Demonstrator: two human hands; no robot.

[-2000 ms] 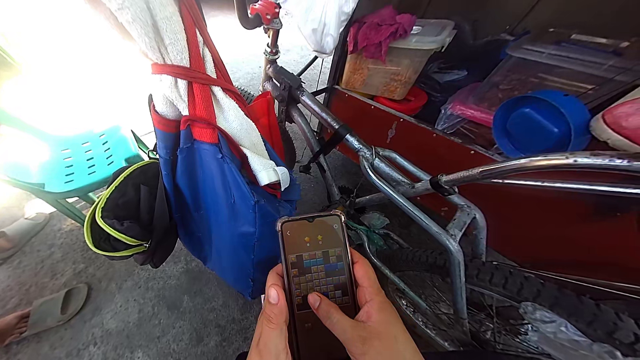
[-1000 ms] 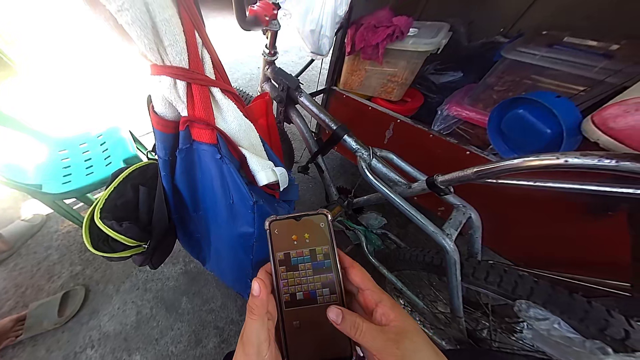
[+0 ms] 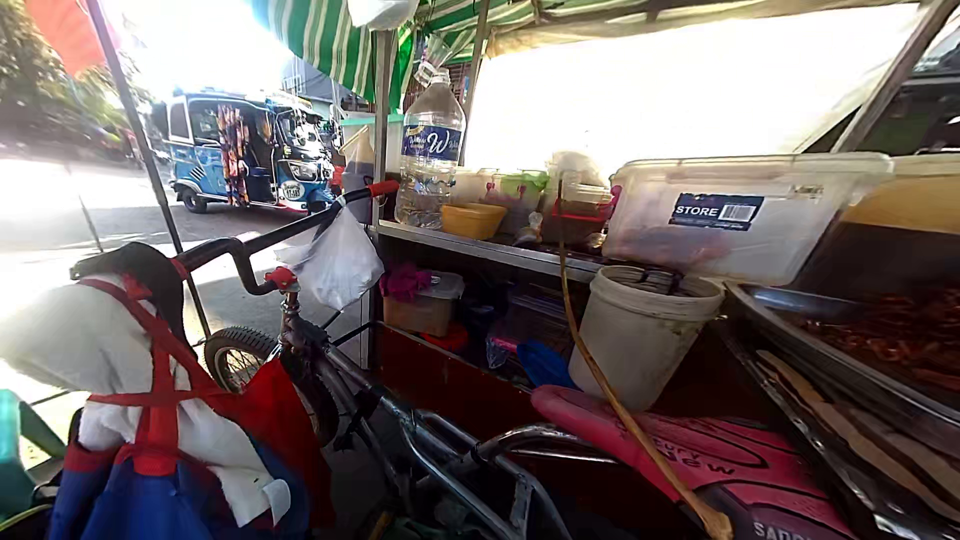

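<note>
Neither my left hand nor my right hand shows in the head view now, and the phone is out of view too. In front stands a bicycle with a metal frame [image 3: 442, 465] and black handlebars [image 3: 262, 238]. A blue and red bag [image 3: 135, 495] with a white towel [image 3: 67, 337] over it hangs at the left. A white plastic bag [image 3: 341, 262] hangs from the handlebars. The red bicycle saddle [image 3: 697, 450] is at the lower right, and a thin wooden stick [image 3: 600, 375] crosses in front of it.
On the stall's shelf [image 3: 487, 251] stand a large water bottle [image 3: 431, 150], a yellow bowl [image 3: 472, 220] and a clear storage box [image 3: 720, 217]. A white bucket [image 3: 645, 330] is beside a metal tray [image 3: 862, 360] of food. A blue three-wheeled vehicle [image 3: 247, 150] is on the road.
The view has swung up and to the right. Both hands and the phone they held have left the view.
</note>
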